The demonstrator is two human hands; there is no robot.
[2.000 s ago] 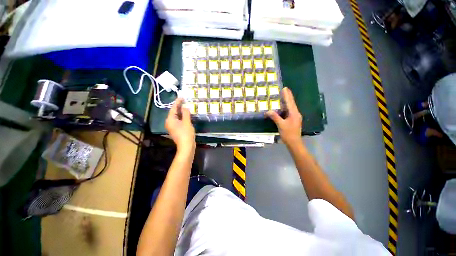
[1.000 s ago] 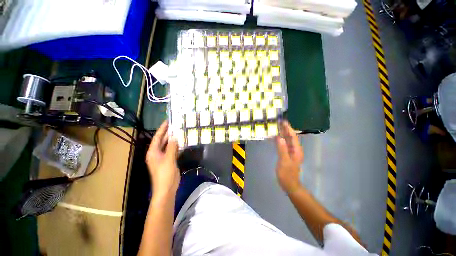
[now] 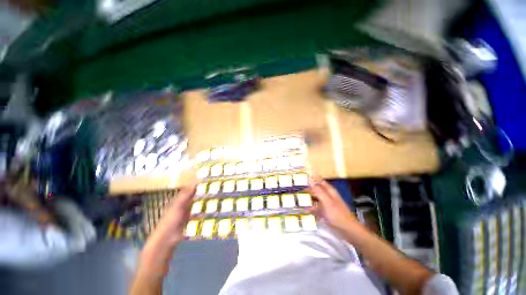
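A clear battery tray (image 3: 256,195) with rows of white squares edged in yellow is held level in front of my body, its far part over the front of the brown cardboard sheet (image 3: 277,109). My left hand (image 3: 173,216) grips its left edge and my right hand (image 3: 330,203) grips its right edge. The view is blurred, and glare washes out the tray's far rows.
A crowded clear assembly tray (image 3: 141,144) lies on the left. The black fume fan (image 3: 354,83) and a plastic bag (image 3: 404,101) lie at the back right. Another battery tray (image 3: 499,250) shows at the lower right. A white cable (image 3: 487,184) lies on the right.
The view has turned left from the side bench to the cardboard work area. The tray has been carried along in both hands, away from the green side bench.
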